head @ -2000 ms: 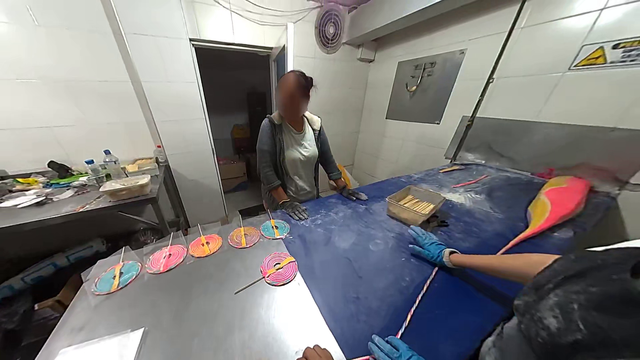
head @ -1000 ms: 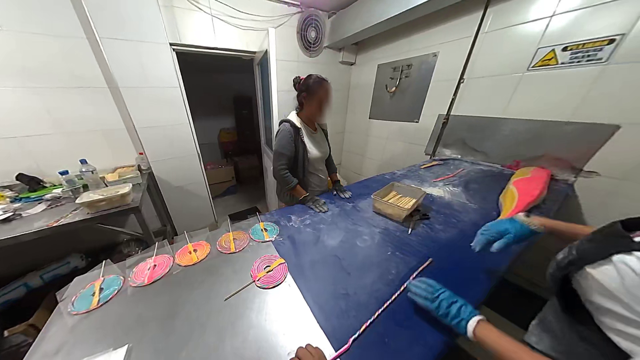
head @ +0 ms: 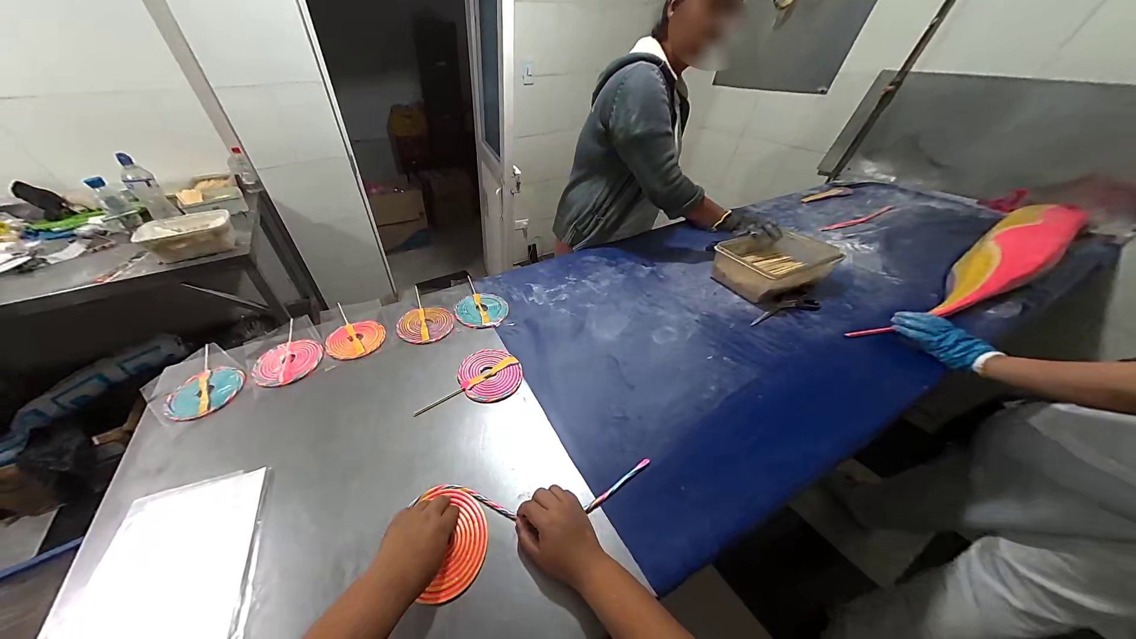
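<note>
On the steel part of the table lies an orange and pink coiled candy spiral (head: 466, 552). My left hand (head: 419, 543) rests on its upper left side, fingers pressed at the rim. A twisted multicoloured candy rope (head: 486, 501) runs around the top edge of the spiral and on to the right. My right hand (head: 555, 531) pinches this rope beside the spiral, and its free end reaches over the blue sheet. Beyond my hands lies a pink spiral lollipop (head: 491, 376) with a yellow strip and a stick.
Several finished spiral lollipops (head: 355, 339) line the far left edge. Clear plastic sheets (head: 191, 550) lie near left. A tub of sticks (head: 777, 266) stands by a co-worker's gloved hand (head: 750, 224). At right, another blue-gloved hand (head: 945, 339) touches a pink and yellow candy mass (head: 1012, 257).
Both my hands are now in view at the spiral and rope. The co-worker at the back has reached to the tub. The blue-gloved hands have left the rope. The view has shifted downward.
</note>
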